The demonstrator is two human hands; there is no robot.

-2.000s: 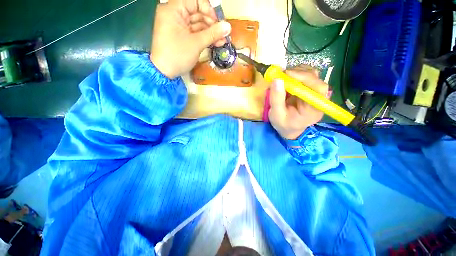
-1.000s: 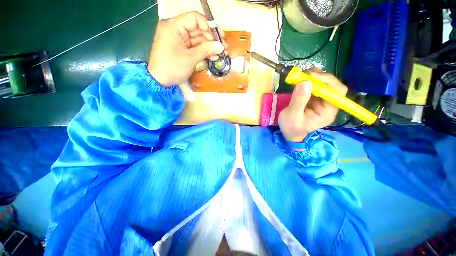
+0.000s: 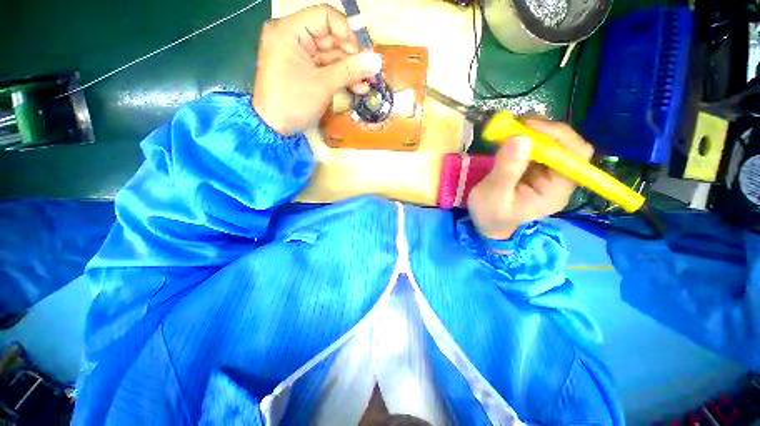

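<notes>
My left hand pinches a narrow grey-black strip, possibly tweezers or a flat lead, just above the round circuit board. The board is a dark disc with a pale centre, on the orange-brown jig plate. My right hand holds the yellow soldering iron like a pen. Its thin metal barrel points up and left, blurred, its tip near the jig's right edge and apart from the disc. My fingertips partly cover the strip's lower end.
The cream work board lies under the jig. A pink block is beside my right hand. A round metal tub, blue box, yellow square piece and fan are at right. A solder spool is far left.
The iron has drawn back right from the disc, and my right hand has moved right, showing more of the pink block. My left hand still pinches the strip at the disc.
</notes>
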